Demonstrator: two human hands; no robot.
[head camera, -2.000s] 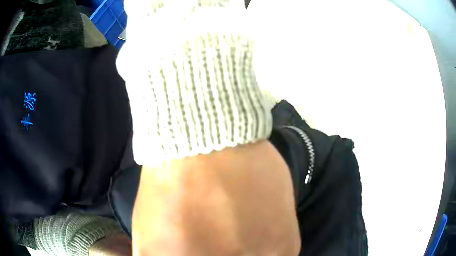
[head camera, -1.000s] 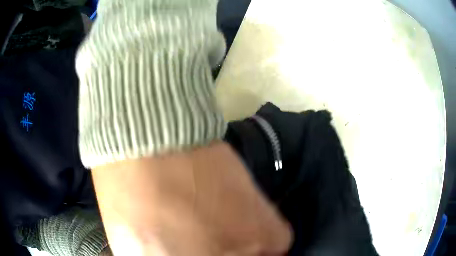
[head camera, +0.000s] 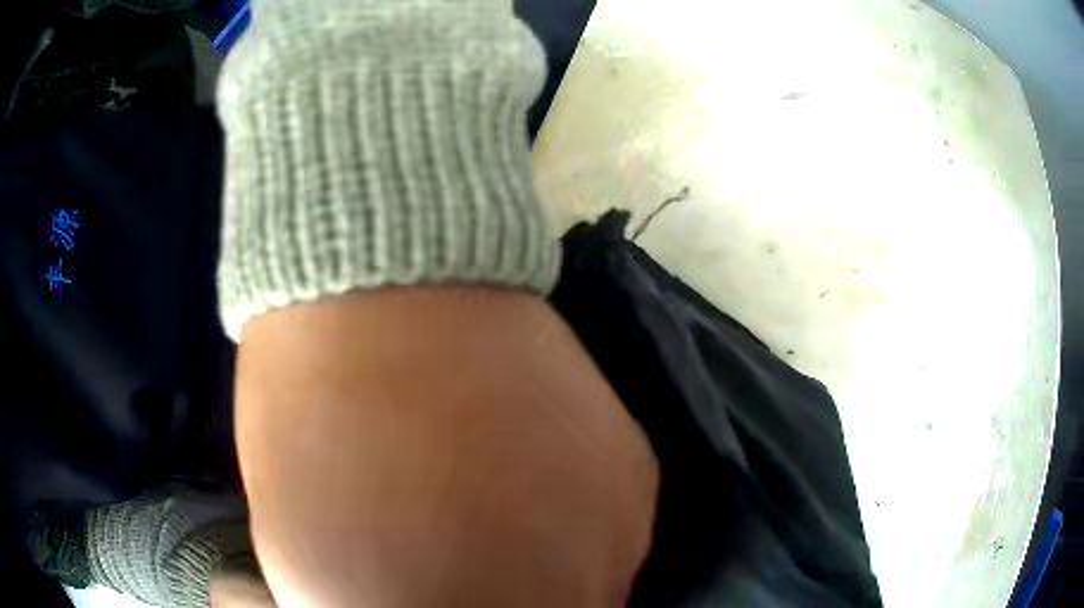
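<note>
The black cloth piece (head camera: 761, 439) lies on the pale board, with a ragged corner at its upper end and a long slanting edge. A thin dark thread (head camera: 661, 211) curls beside that corner. My left hand (head camera: 446, 451) is bare below a ribbed pale cuff and covers the cloth's near part; its fingers are hidden or cut off by the lower edge, so its grip cannot be seen. My right hand (head camera: 241, 587) shows only as a sliver of skin below a grey ribbed cuff at the lower left; its fingers are hidden.
The worn cream-white board (head camera: 951, 297) has a rounded far edge and small dark specks. My dark apron (head camera: 119, 380) with blue characters fills the left side. Blue plastic shows at the upper left (head camera: 233, 29) and lower right (head camera: 1041, 558).
The cloth has been shifted or folded, so its silver zipper no longer shows and a slanting edge does. The loose thread now shows. My left forearm moved left, then slightly back right.
</note>
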